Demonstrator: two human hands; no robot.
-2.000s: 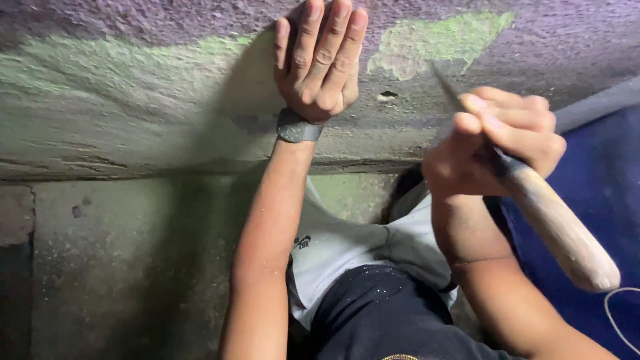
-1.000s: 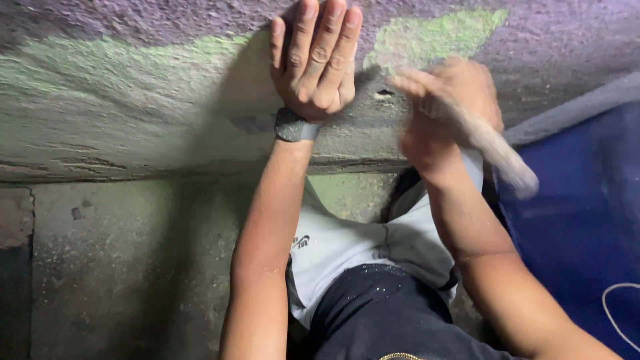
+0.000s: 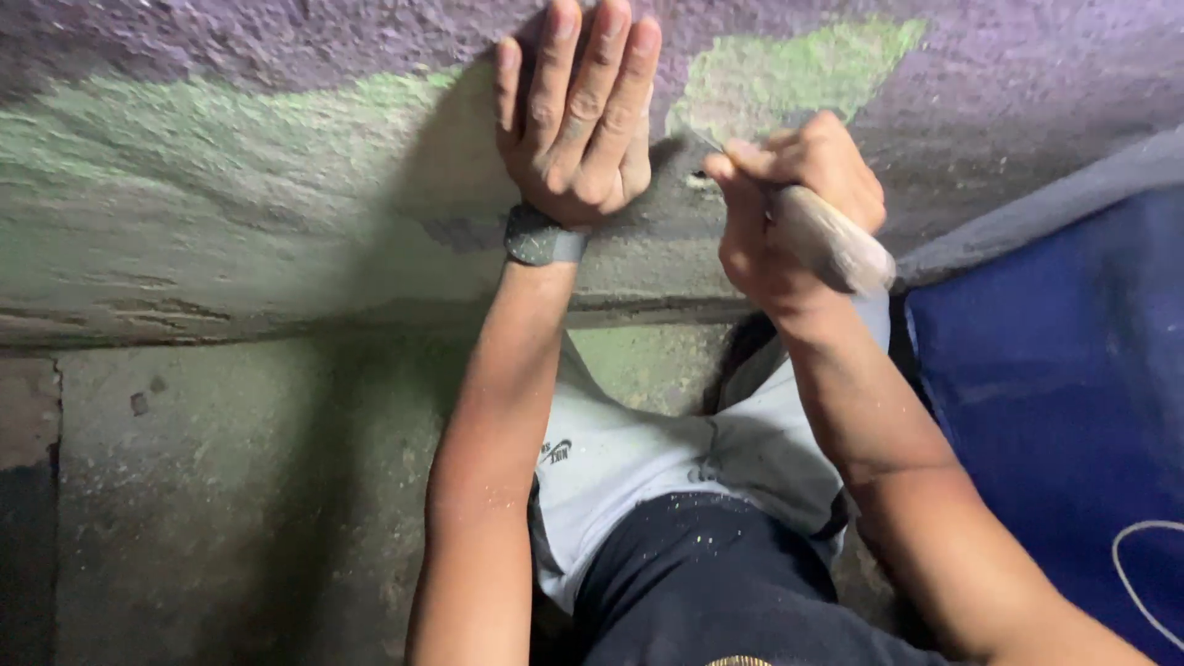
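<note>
My left hand (image 3: pixel 578 120) lies flat, palm down, on the rough wall (image 3: pixel 277 185), with a dark watch (image 3: pixel 535 237) at its wrist. To its right, my right hand (image 3: pixel 805 203) grips a scraping tool by its worn wooden handle (image 3: pixel 832 242); the handle's butt points toward the lower right. Only a small part of the thin metal blade (image 3: pixel 705 137) shows, at the lower edge of a light green patch (image 3: pixel 795 74) in the purple paint. The exact kind of blade cannot be told. A small dark hole (image 3: pixel 703 177) in the wall lies just left of my right hand.
A large blue object (image 3: pixel 1054 370) stands at the right, with a thin pale cord (image 3: pixel 1133 573) over it. Below the wall's foot is a stained concrete floor (image 3: pixel 185 490). My legs in light grey shorts (image 3: pixel 638 444) are bent near the wall; pale flecks dot my dark shirt (image 3: pixel 694 573).
My right hand, with the tool, has moved left from where it was two seconds ago, and its handle now reaches less far to the lower right. My left hand has stayed on the wall.
</note>
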